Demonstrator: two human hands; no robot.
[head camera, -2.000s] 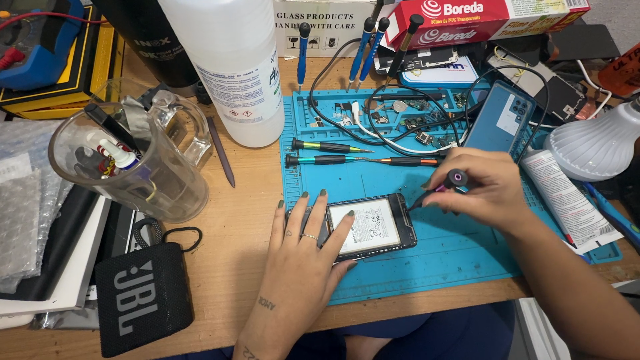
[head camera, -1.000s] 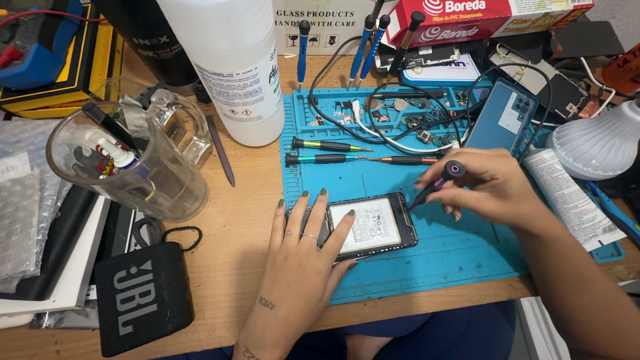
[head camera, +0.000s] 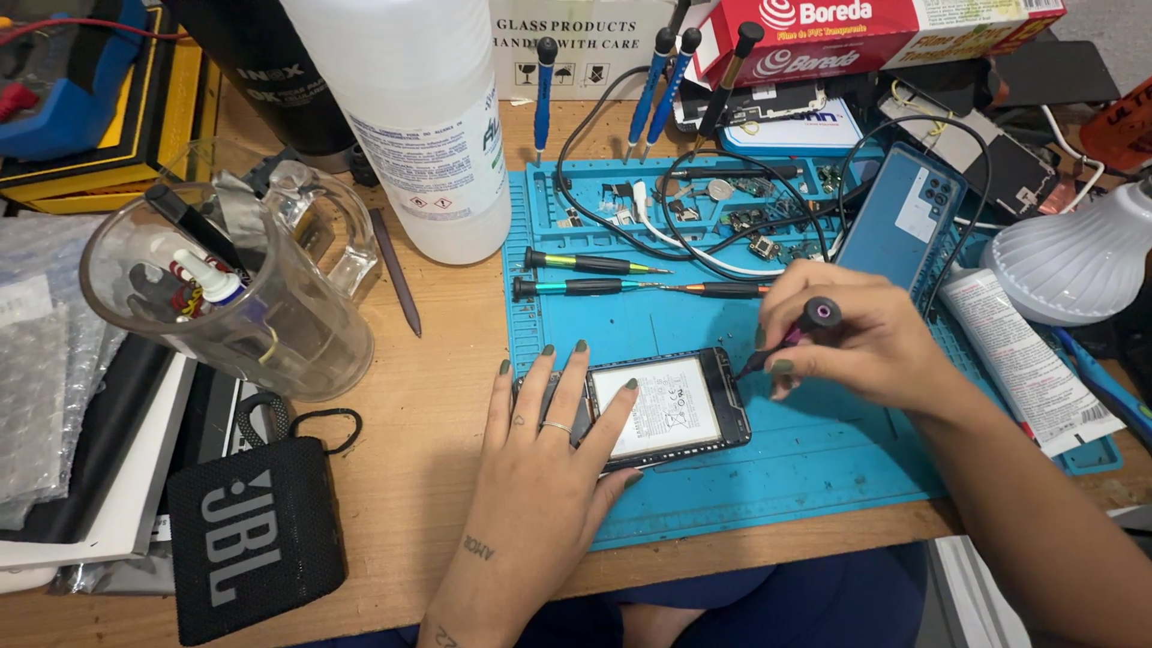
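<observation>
An opened smartphone (head camera: 733, 405) lies on a blue silicone repair mat (head camera: 810, 468), its white battery (head camera: 661, 405) exposed. Across the phone's left end rests my left hand (head camera: 549, 432), fingers spread and palm down. My right hand (head camera: 837, 342) grips a precision screwdriver (head camera: 819, 313) with a dark and purple handle; its tip is at the phone's right end. Whether the tip sits in a screw cannot be told. Above the phone, a green-banded screwdriver (head camera: 594, 263), a teal-banded screwdriver (head camera: 585, 287) and an orange-banded screwdriver (head camera: 720, 290) lie on the mat.
Small parts and cables fill the mat's compartments (head camera: 558, 236). A blue phone back cover (head camera: 900, 216), a white tube (head camera: 1026, 360) and a light bulb (head camera: 1071, 252) are at the right. A plastic bottle (head camera: 450, 180), a glass mug (head camera: 333, 360) and a black speaker (head camera: 256, 540) stand left.
My right hand has shifted slightly between frames, with the screwdriver staying at the phone's right end. My left hand and the phone keep their places.
</observation>
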